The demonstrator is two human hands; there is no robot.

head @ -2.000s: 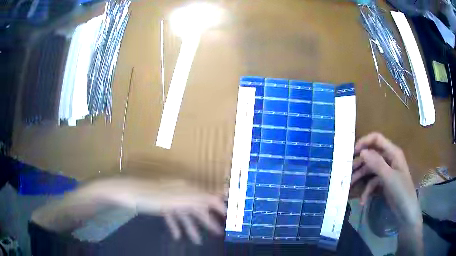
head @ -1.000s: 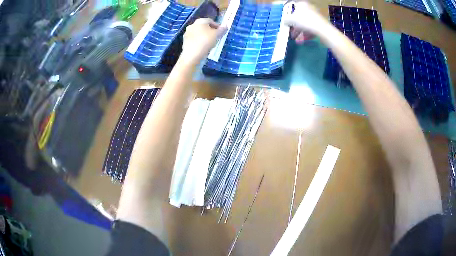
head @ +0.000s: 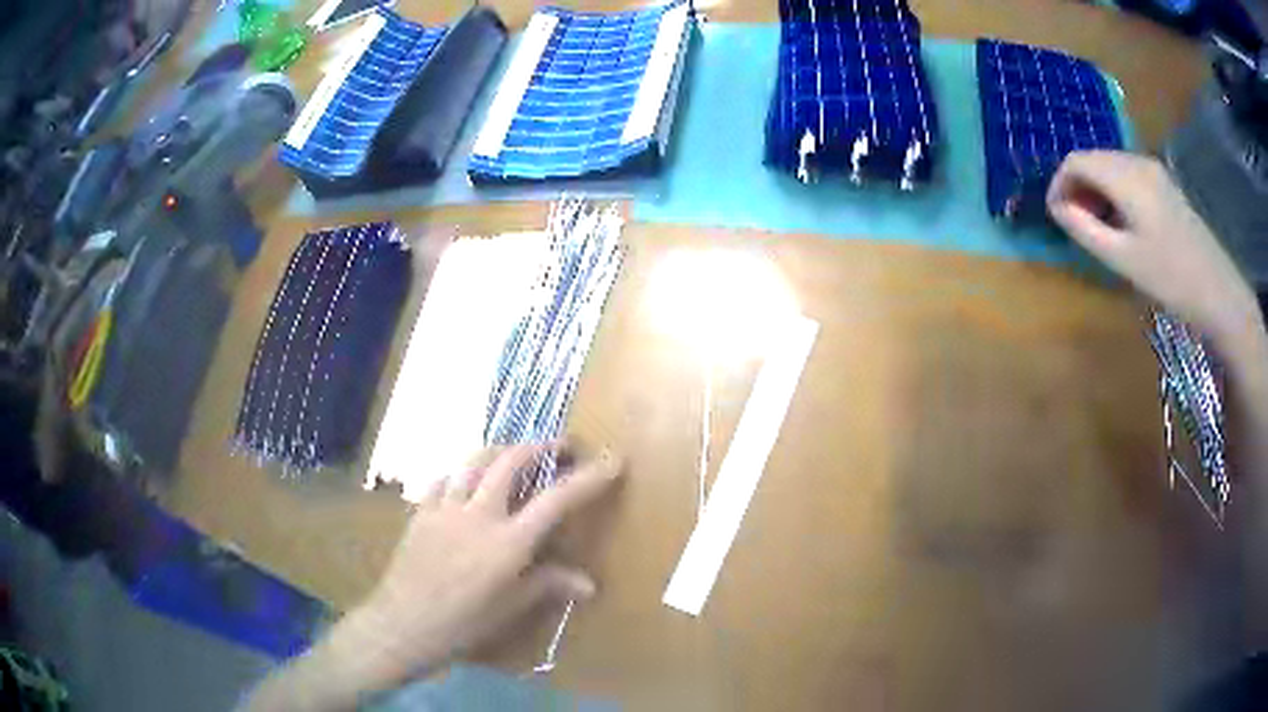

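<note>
My left hand (head: 494, 549) is low over the lower end of the busbar ribbon bundle (head: 563, 313), fingers spread. A loose ribbon (head: 559, 633) shows below its thumb; I cannot tell if they touch. My right hand (head: 1119, 209) is at the lower right corner of the right stack of blue cell strings (head: 1050, 118), fingers curled; whether it grips a sheet is hidden. A panel with white side strips (head: 591, 91) lies on a stack at the back. A single white strip (head: 744, 466) lies on the brown tabletop beside a thin ribbon.
A dark strip stack (head: 320, 341) and white strips (head: 452, 355) lie left of the ribbon bundle. Another panel stack (head: 383, 91) and a dark blue cell stack (head: 851, 91) stand on the green mat (head: 709, 167). More ribbons (head: 1189, 410) lie far right.
Both hands have left the white-edged panel, which now lies on the back stack. My left hand has come down to the ribbon bundle, and my right hand has moved right to the cell stack.
</note>
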